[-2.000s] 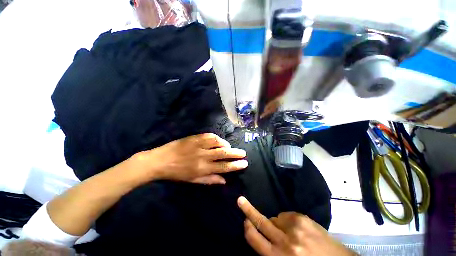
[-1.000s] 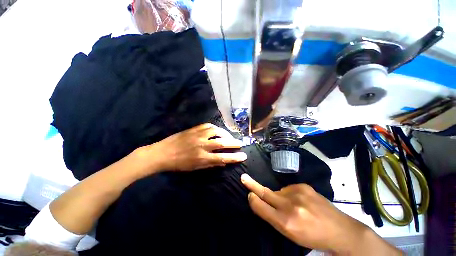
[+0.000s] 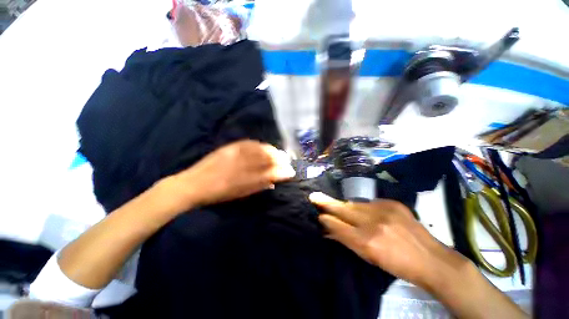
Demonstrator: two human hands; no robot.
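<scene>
A large bunched black garment piece (image 3: 175,106) lies left of the lockstitch machine (image 3: 387,93) and spreads toward me. My left hand (image 3: 234,171) has its fingers curled on the cloth just left of the presser foot area (image 3: 312,168) and pinches the cloth. My right hand (image 3: 380,237) is just below the ribbed grey knob (image 3: 359,187), its thumb and finger at the cloth edge, close to my left hand. The cloth between the hands is puckered. The needle is blurred and cannot be made out.
Shears with yellow-olive handles (image 3: 496,237) lie right of the machine with blue and red-handled tools and black strips. A dark purple box (image 3: 552,268) stands far right. A clear plastic bag (image 3: 209,25) is at the back. Dark strips (image 3: 22,265) lie at the left edge.
My left hand has closed from flat fingers into a pinch. My right hand has moved up toward the presser foot. The cloth's right part has drawn in from beside the knob.
</scene>
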